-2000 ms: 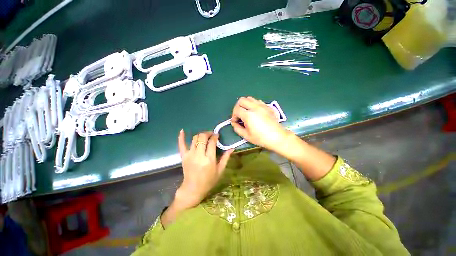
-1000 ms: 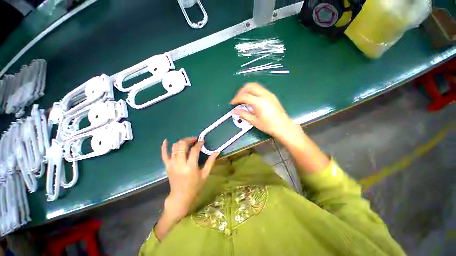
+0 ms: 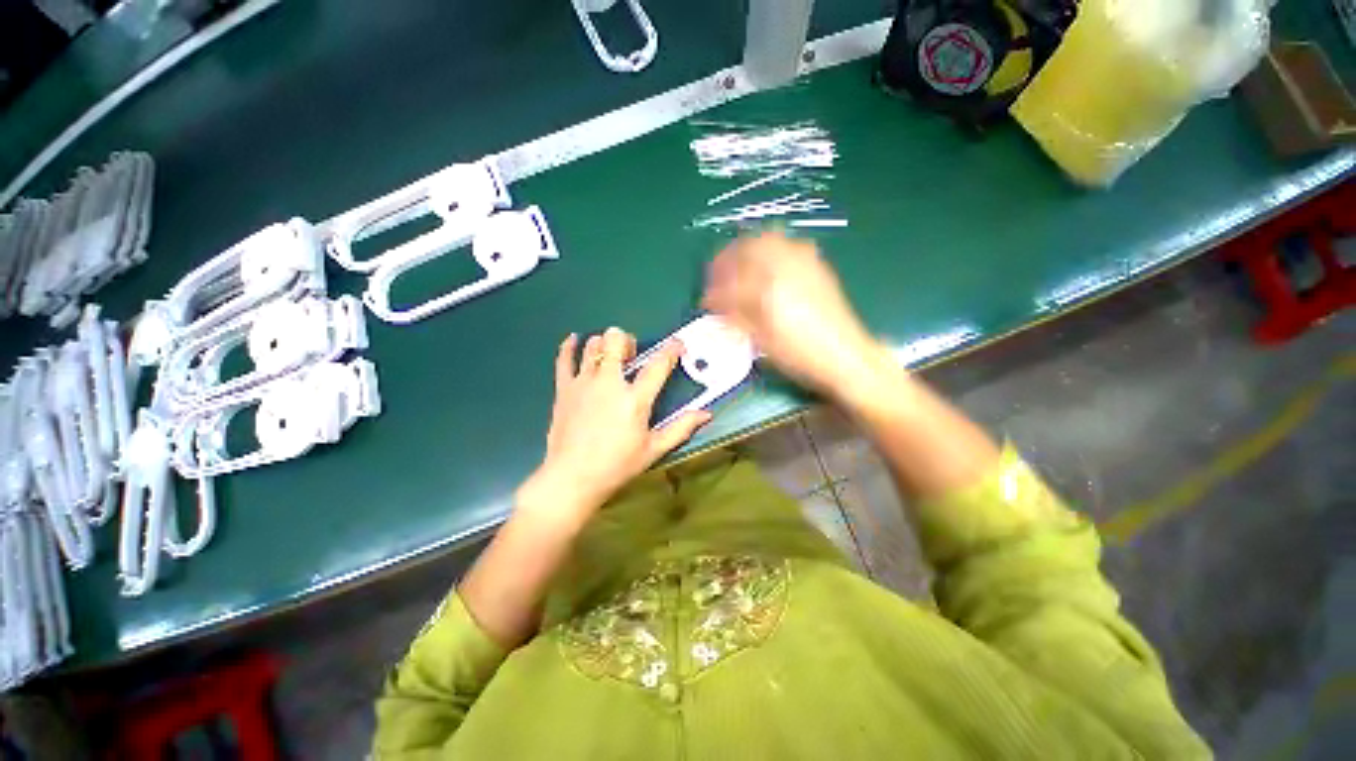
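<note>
A white loop frame [image 3: 727, 390] lies on the green bench near its front edge, with its round disc [image 3: 715, 351] at the right end. My left hand [image 3: 602, 415] holds the frame's left part, fingers over the loop and thumb at the near side. My right hand [image 3: 773, 305] is blurred at the frame's right end; its fingertips are unclear, and I cannot tell whether it grips anything. Thin silver-white strips [image 3: 764, 150] lie in a loose pile ahead of my right hand.
Stacked frames with discs [image 3: 283, 350] stand left of my hands, with bundled loose frames [image 3: 60, 431] farther left. Another frame [image 3: 616, 36] lies beyond the metal strip [image 3: 617, 135]. A post, black fan [image 3: 956, 57], yellow bundle [image 3: 1108, 89] and small brown box [image 3: 1304, 98] stand at the right.
My left hand has moved right and forward, over the frame's loop. My right hand has shifted slightly at the disc end and blurred, leaving the disc uncovered.
</note>
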